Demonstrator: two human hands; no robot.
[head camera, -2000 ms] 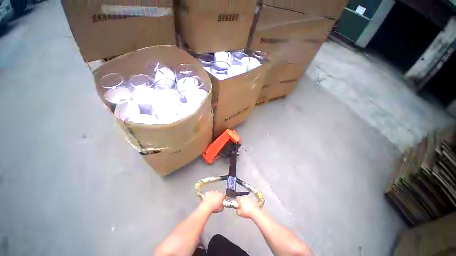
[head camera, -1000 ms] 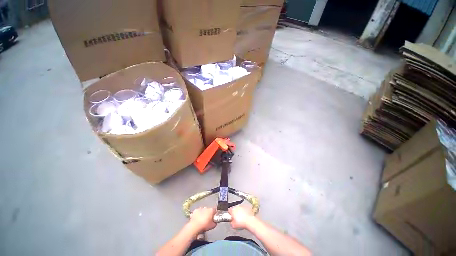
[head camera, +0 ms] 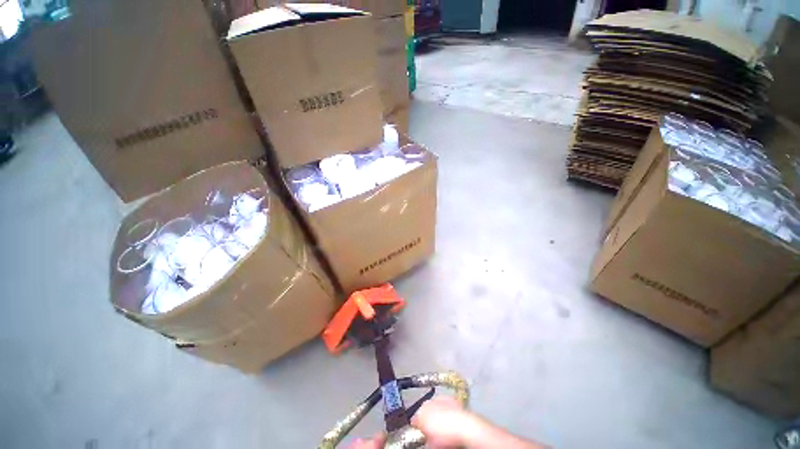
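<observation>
The pallet truck handle (head camera: 440, 379), a loop wrapped in worn yellowish tape, is at the bottom centre. My right hand (head camera: 443, 423) is closed on its near bar, beside the black drawbar (head camera: 385, 367). My left hand (head camera: 368, 443) shows only as a sliver at the bottom edge by the loop; its grip cannot be told. The orange pallet truck head (head camera: 364, 317) is close against two open large cartons, the left one (head camera: 254, 326) bulging round and the right one (head camera: 386, 232) square. Clear plastic tubs (head camera: 197, 254) fill both. The forks are hidden.
Taller closed cartons (head camera: 149, 88) stand behind the open ones. At right, another open carton of clear tubs (head camera: 675, 272) stands before a high pile of flattened cartons (head camera: 671, 70). A further carton (head camera: 759, 351) is at the right edge. Dark doorways (head camera: 537, 16) are at the back.
The view has turned right, bringing the right-hand tub carton and flattened pile further in. The handle has tilted and sits lower in view. My left hand has mostly left the picture.
</observation>
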